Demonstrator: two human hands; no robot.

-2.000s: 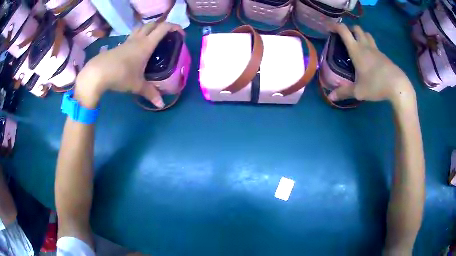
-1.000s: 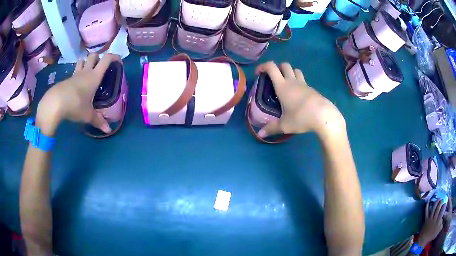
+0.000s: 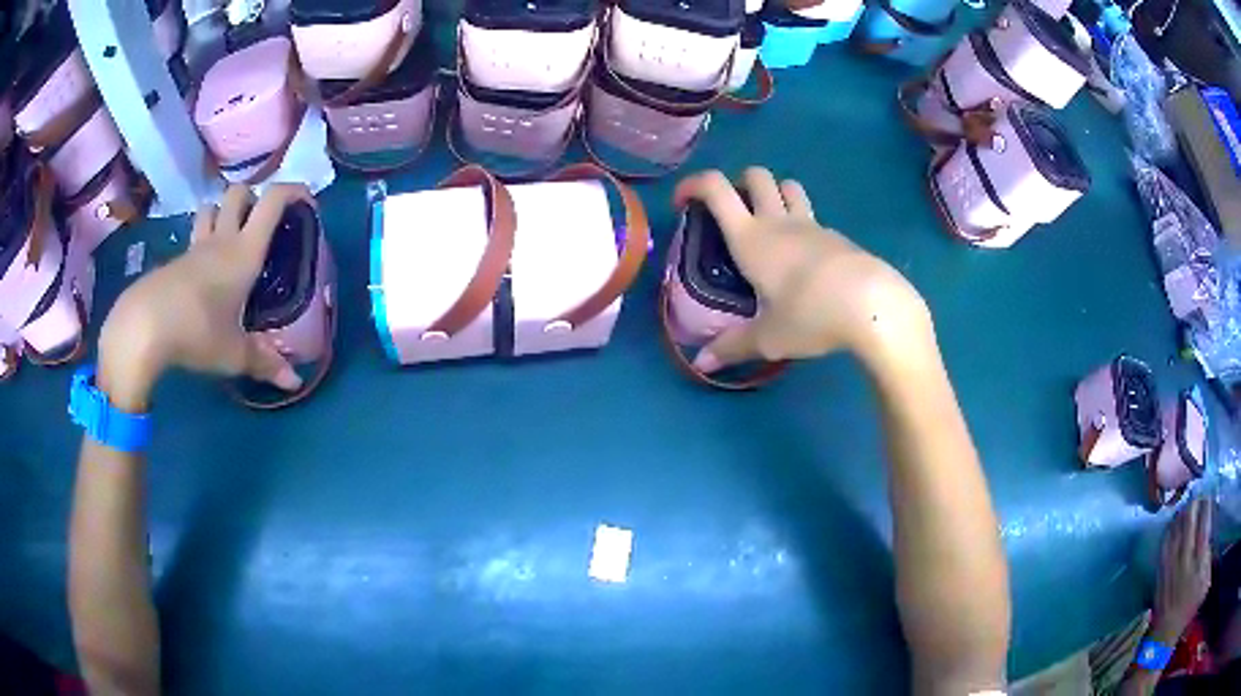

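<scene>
Two pink portable speakers [image 3: 442,279] stand face to face in the middle, with brown carry straps [image 3: 487,265] over them and a dark seam between. A blue glow shows at their left end. My left hand [image 3: 197,306] is around a pink speaker [image 3: 310,326] left of the pair, its dark face turned up. My right hand [image 3: 803,292] is around another pink speaker [image 3: 691,310] right of the pair, fingers over its dark face and thumb at its lower side. Both held speakers are apart from the pair and near the mat.
Stacked pink speakers [image 3: 524,129] stand along the far side, more at left and upper right [image 3: 1000,177]. A pale metal stand [image 3: 143,116] is upper left. A white card [image 3: 611,553] lies on the green mat [image 3: 449,544]. Another person's hand [image 3: 1184,564] is at lower right.
The view has shifted to the right since the first frame. The glow at the pair's left end has gone from pink to blue. Both hands remain on their speakers.
</scene>
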